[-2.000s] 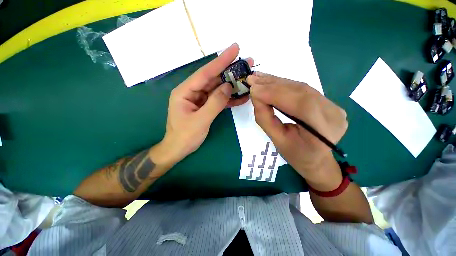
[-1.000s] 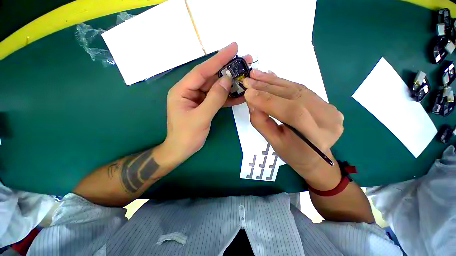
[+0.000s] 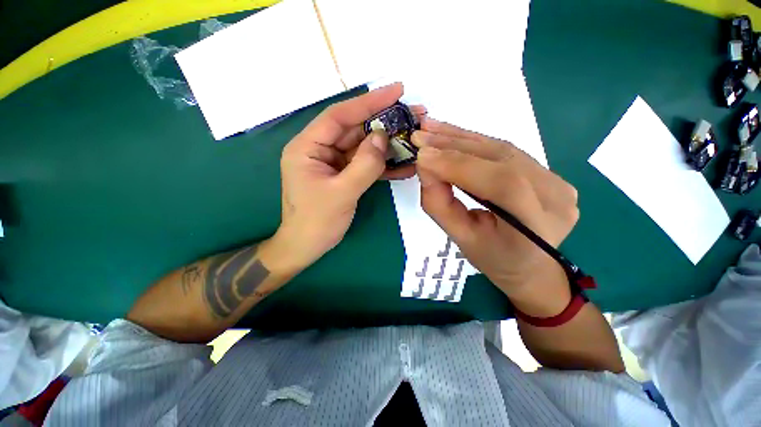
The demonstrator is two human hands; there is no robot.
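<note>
My left hand holds an open black watch housing, with silvery and gold-yellow parts inside. The left thumb presses on its inner face. My right hand grips slim black tweezers. Their tips are at the housing, mostly hidden by the right fingers. Below the hands lies a white backing sheet with rows of small grey adhesive pieces.
Several black and silver units stand at the right beside a slanted white sheet. A white stack with a tan strip and crumpled clear plastic lie upper left. Pale sleeves of people show at both sides.
The tweezers' rear end swung up, then back down toward my right wrist. My left hand and the housing have shifted slightly.
</note>
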